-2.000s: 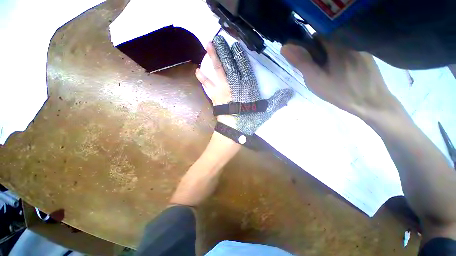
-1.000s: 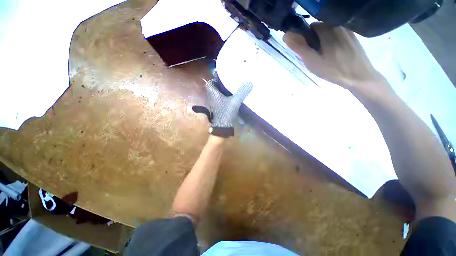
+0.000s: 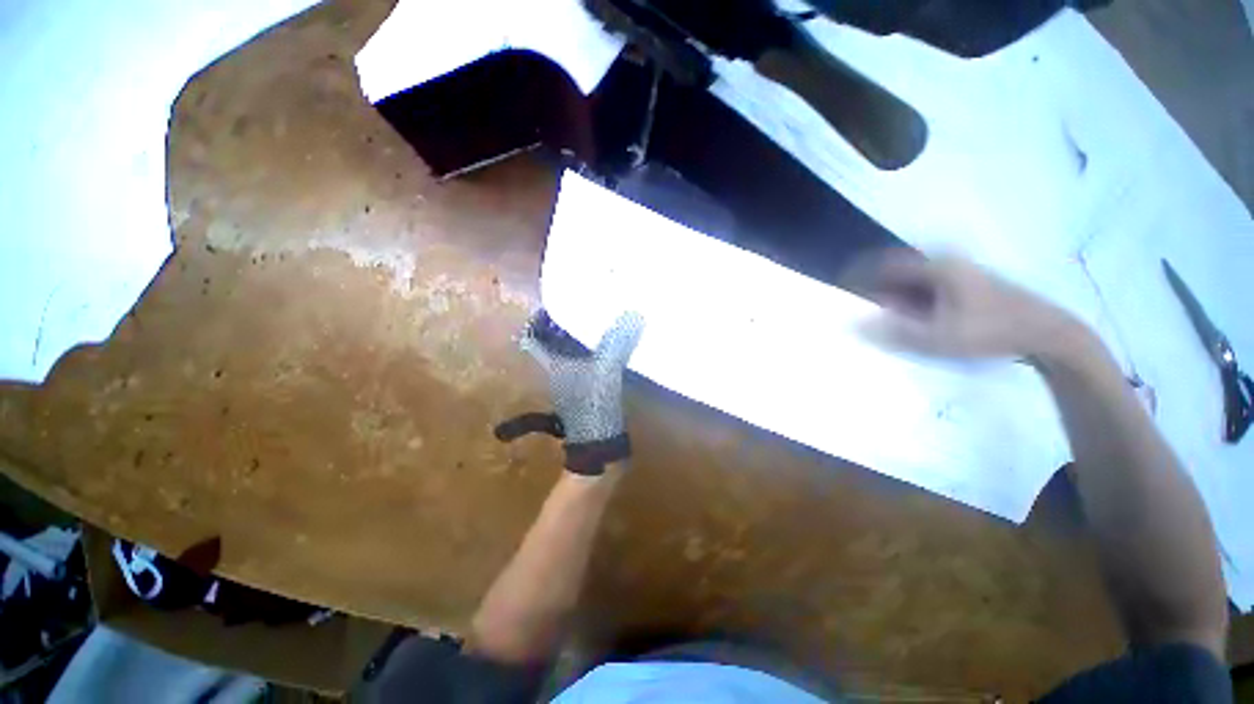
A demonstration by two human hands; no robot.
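Observation:
A long cut panel [image 3: 784,351], white paper over dark cloth layers, lies on the brown table. My left hand [image 3: 589,392], in a grey mesh glove with a loose dark strap, grips its near left edge, thumb on the paper; the other fingertips are partly hidden. My right hand [image 3: 956,310] is blurred over the panel's far edge, off the machine handle; its fingers are unclear. The dark cutting machine [image 3: 729,25] stands at the top, partly cut off, its handle bare. Dark cloth shows between machine and panel.
More white paper [image 3: 1018,151] covers the far right, with black-handled shears [image 3: 1210,344] on it. Another papered piece [image 3: 481,35] with maroon cloth lies at the upper left. White paper [image 3: 83,165] covers the far left. A box of scraps [image 3: 234,619] is below the table's edge.
My right hand has left the machine handle and moved down over the panel. The panel has come away from the larger lay towards me, together with my left hand, which earlier lay flat on the paper.

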